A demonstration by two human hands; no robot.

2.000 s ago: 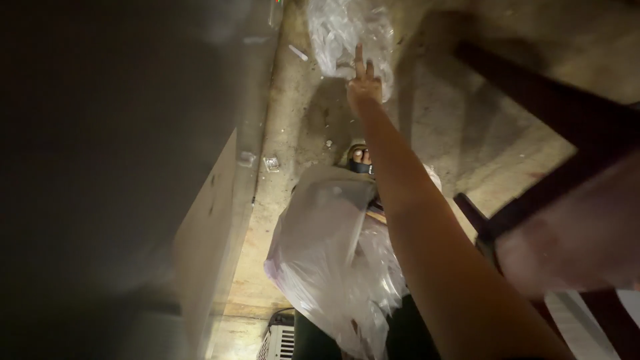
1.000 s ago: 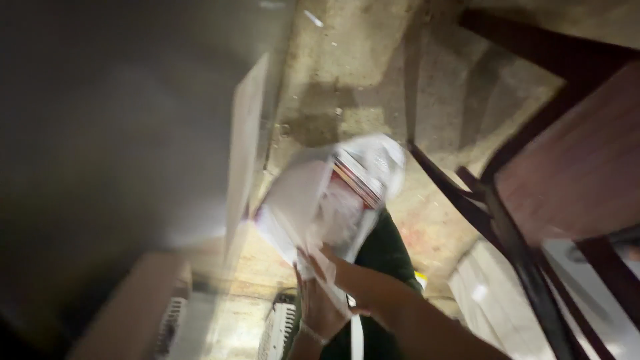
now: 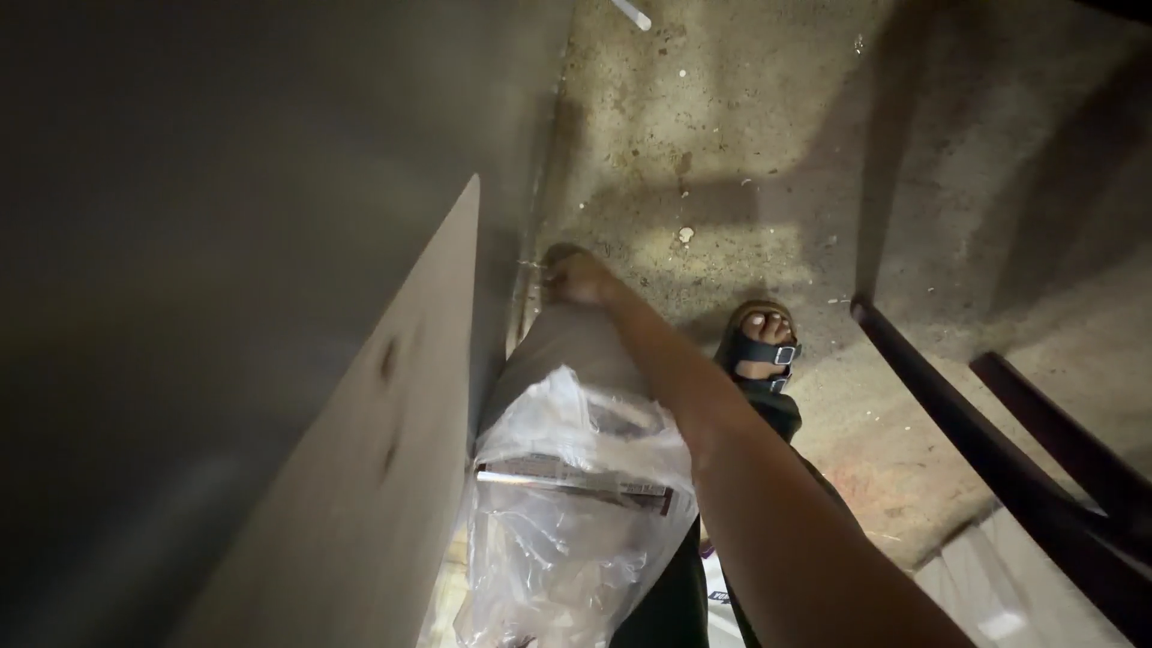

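Note:
My right hand (image 3: 580,275) reaches down near the floor beside the grey panel, its fingers in shadow; whether they hold anything is unclear. Below it, close to my forearm, is a translucent plastic bag (image 3: 576,558) with a printed packet (image 3: 576,481) showing inside. A smooth grey-brown surface (image 3: 576,346) lies between the hand and the bag. My left hand is outside the view.
A large dark grey panel (image 3: 270,180) and a pale board (image 3: 387,432) stand on the left. My sandalled foot (image 3: 765,346) is on the stained concrete floor (image 3: 720,117). Dark chair legs (image 3: 954,423) rise at the right. A white stick-like scrap (image 3: 633,13) lies at the top.
Both hands were together at the bag a second ago. Now one arm stretches down past it toward the floor by the panel, and the other hand is out of view.

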